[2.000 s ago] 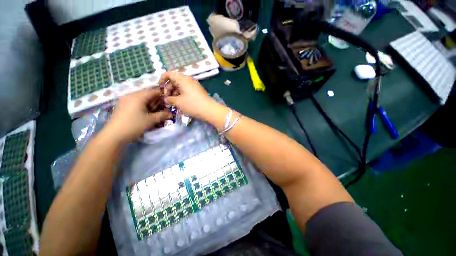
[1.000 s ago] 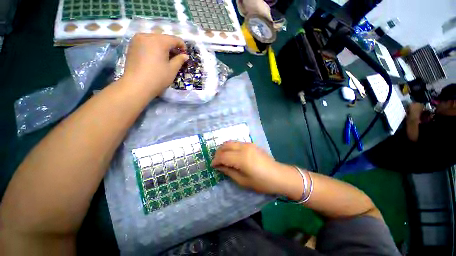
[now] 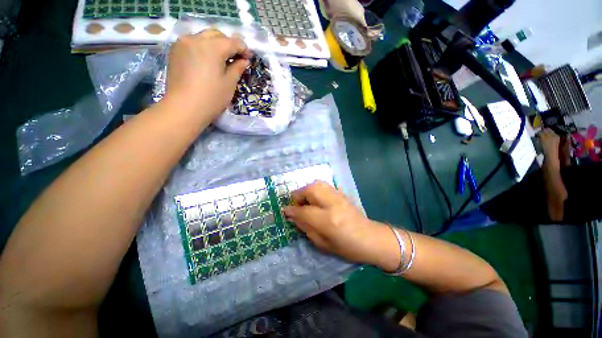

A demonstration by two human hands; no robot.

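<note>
A green PCB panel [image 3: 270, 208] lies on bubble wrap [image 3: 237, 297]. Its upper rows carry bright shielding cans [image 3: 228, 221]; the lowest rows show bare green units. My right hand [image 3: 330, 221] is over the panel's right section, thumb and fingertips pinched together at the board; whether a can is between them I cannot tell. My left hand [image 3: 204, 69] is at the left rim of the open bag of shields [image 3: 284, 105], fingers curled above the loose shiny pieces; what it holds is hidden.
Foam trays [image 3: 125, 41] with green panels stand beyond the bag. An adhesive tape roll [image 3: 348, 39], a yellow-handled knife [image 3: 367, 86], a black box [image 3: 416, 82] with cables and blue-handled pliers [image 3: 468, 178] are to the right. Another person's arm [image 3: 553, 162] shows at the far right.
Since two seconds ago, my right hand has come from the bag to the panel's right section. Since one second ago, both hands have shifted only slightly.
</note>
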